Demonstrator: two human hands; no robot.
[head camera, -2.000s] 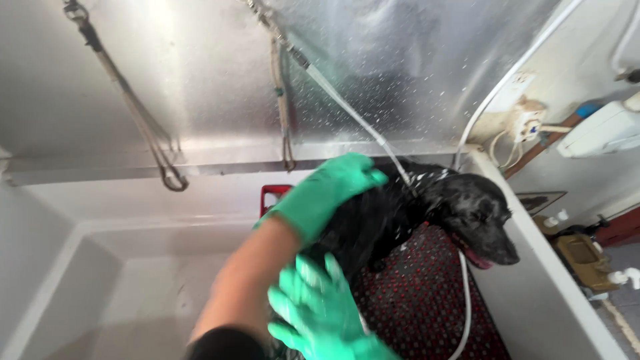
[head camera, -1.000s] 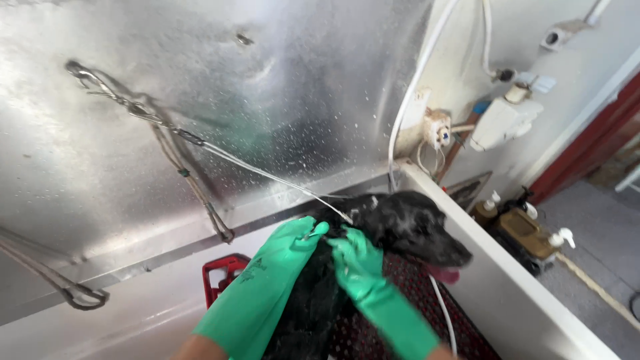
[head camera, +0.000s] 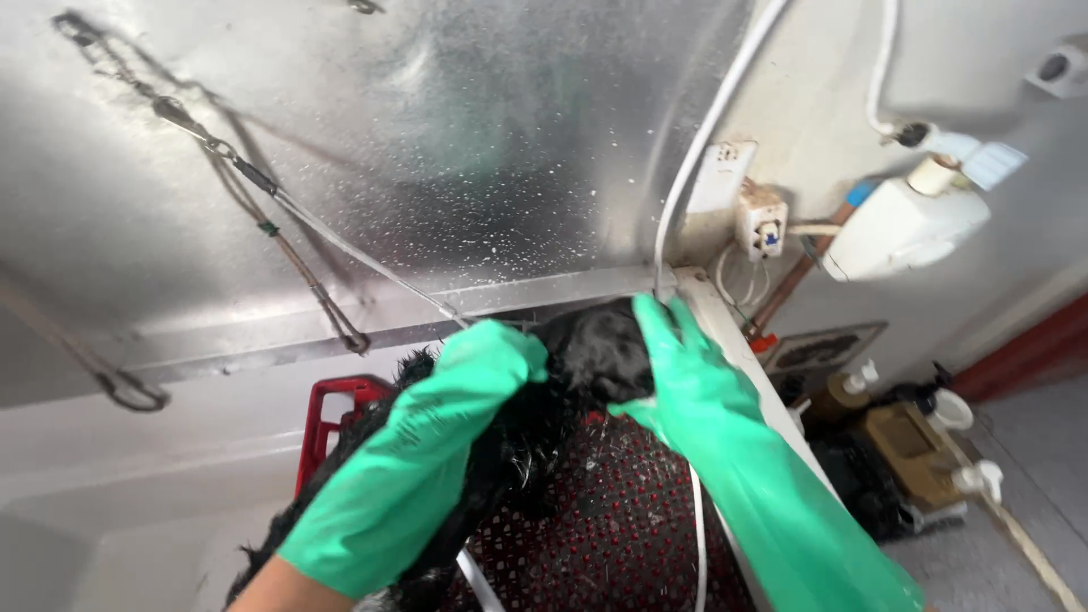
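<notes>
A wet black dog (head camera: 599, 348) stands on a red perforated mat (head camera: 612, 510) inside a white tub (head camera: 170, 510). My left hand (head camera: 489, 365), in a green rubber glove, lies on the dog's neck with its fingers curled; whether it grips fur or the loop there is hidden. My right hand (head camera: 688, 374), gloved alike, is cupped against the dog's muzzle, its fingers spread over the far side and the thumb below. The muzzle is mostly hidden by that hand. A pale tether cord (head camera: 365, 255) runs from the metal wall to the dog's neck, beside my left hand.
Loop tethers (head camera: 293, 255) hang along the wet metal wall (head camera: 510, 153). A red plastic frame (head camera: 319, 425) stands behind the dog. A white hose (head camera: 699, 535) lies over the mat. Right of the tub are a white wall unit (head camera: 909, 225), a stained electrical fitting (head camera: 762, 225) and pump bottles (head camera: 914, 450).
My right hand has moved from the dog's neck to its muzzle. My left hand remains by the neck. The dog's face, visible a second ago, is now largely covered.
</notes>
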